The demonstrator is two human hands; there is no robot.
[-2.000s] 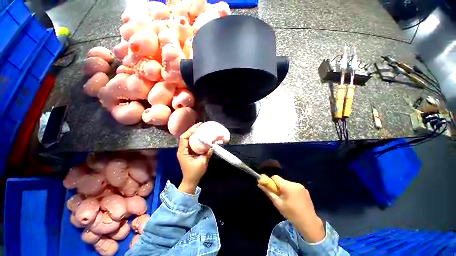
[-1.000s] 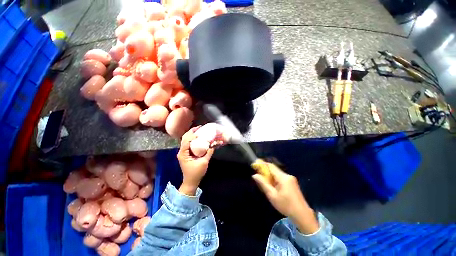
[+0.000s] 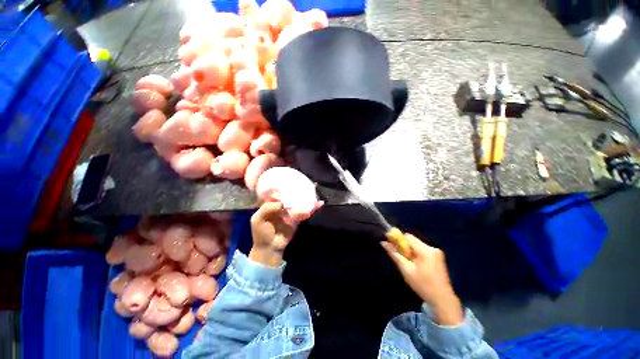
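A pink doll head point(image 3: 286, 189) is held up at the bench's front edge by my left hand point(image 3: 272, 230), whose fingers grip its lower side. A ragged pink bit sticks out at the head's lower right. My right hand point(image 3: 419, 265) holds the yellow wooden handle of a long-shafted tool point(image 3: 361, 198). The tool's tip points up and left in front of the black drum and is apart from the head. Whether the tool is a knife or an iron I cannot tell.
A large pile of pink heads point(image 3: 217, 105) lies left of the black drum point(image 3: 334, 77). A blue bin below holds more heads point(image 3: 175, 245). Two yellow-handled irons point(image 3: 493, 133) rest at the right. A phone point(image 3: 94, 184) lies at the left bench edge.
The tool was at the head's opening, then swung up and now stands off to the right. The head has been turned in my left hand, its rounded side now up. The view has shifted slightly.
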